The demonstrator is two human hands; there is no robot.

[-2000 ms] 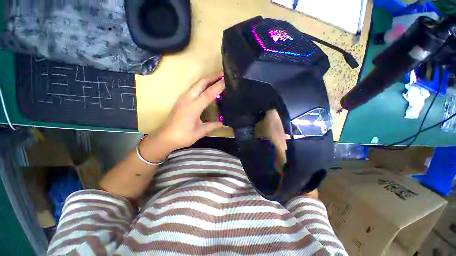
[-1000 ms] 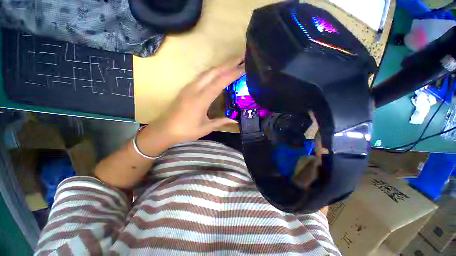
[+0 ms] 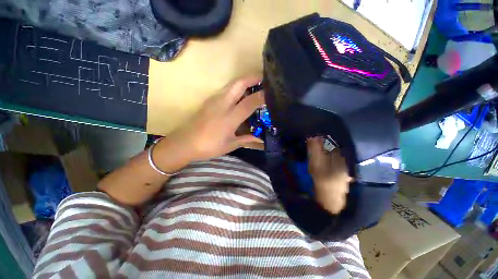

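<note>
The black gaming headset [image 3: 349, 111] is held above the front edge of the board, its ear cup outer shell [image 3: 349, 52] facing up with a pink and red lit rim and a lit logo. My left hand [image 3: 221, 122] is at the headset's left side, thumb and fingers around a small open ear cup housing [image 3: 261, 121] that glows blue. My right hand [image 3: 329, 177] shows blurred through the headband opening; its fingertips and what they touch are partly hidden by the headset. A loose black ear pad [image 3: 194, 13] lies at the top of the board.
A grey patterned cloth [image 3: 114, 24] and black mat [image 3: 71, 71] lie at left. At right are a thick black driver [image 3: 448, 95], cords, a clipboard with paper [image 3: 396, 19] and blue trays. The bench edge runs in front of me, with cartons [image 3: 409, 223] below.
The headset has shifted right since the first frame. The housing's glow appeared bright, then turned dimmer blue. My right hand shows more fully through the headband opening. The lit rim changed colour.
</note>
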